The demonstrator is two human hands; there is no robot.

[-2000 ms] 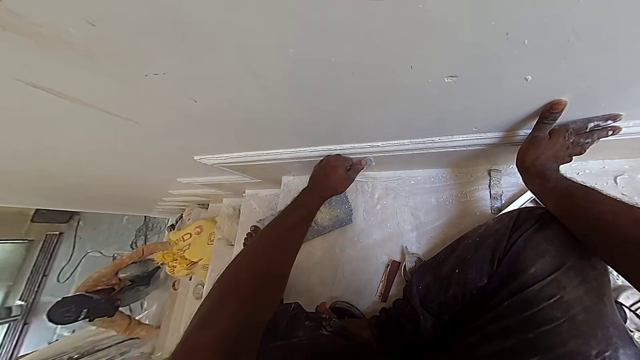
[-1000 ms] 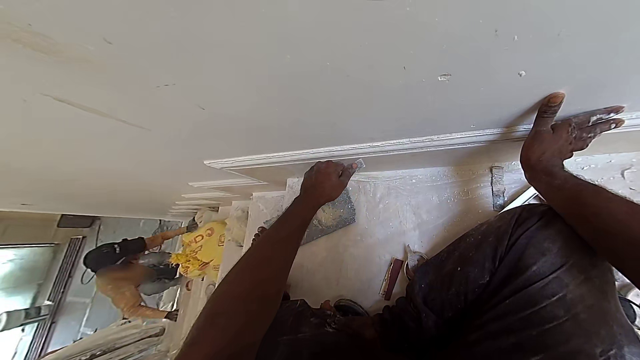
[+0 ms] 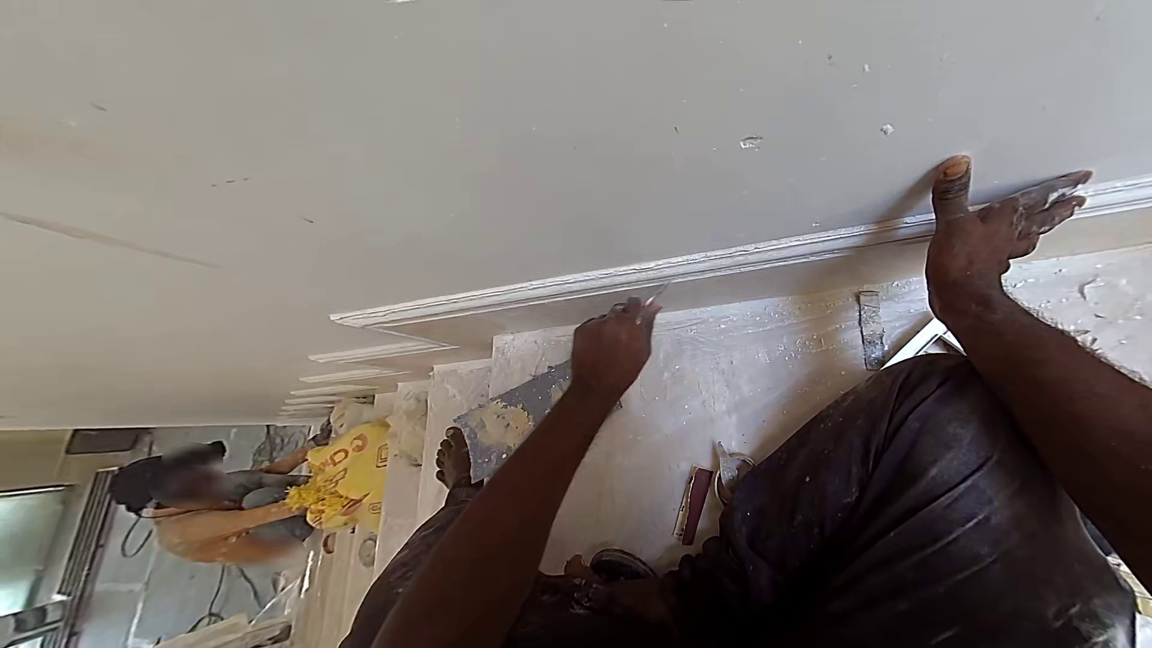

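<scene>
My left hand (image 3: 614,349) pinches a small, thin, pale piece (image 3: 661,292), possibly a blade, its tip just below the white wall moulding (image 3: 576,284). Spread against the wall, my right hand (image 3: 976,247) presses on that same moulding farther right, thumb up on the grey wall (image 3: 576,162), with whitish dust on its fingers. A grey plate (image 3: 508,421) smeared with yellowish filler lies on the step, partly behind my left forearm. Beside my knee are a dark red strip (image 3: 693,504) and a tool with a pale end (image 3: 725,463), partly hidden.
Dusty white stairs (image 3: 445,409) descend to the left. Down there a co-worker (image 3: 211,504) bends at a yellow printed bag (image 3: 351,468). A flat worn strip (image 3: 870,330) lies near my right wrist. A dark round container (image 3: 621,564) stands by my leg.
My left hand has moved right along the moulding and slightly away from it, still pinching the small piece. My right hand stays in place. The co-worker has changed posture beside the yellow bag.
</scene>
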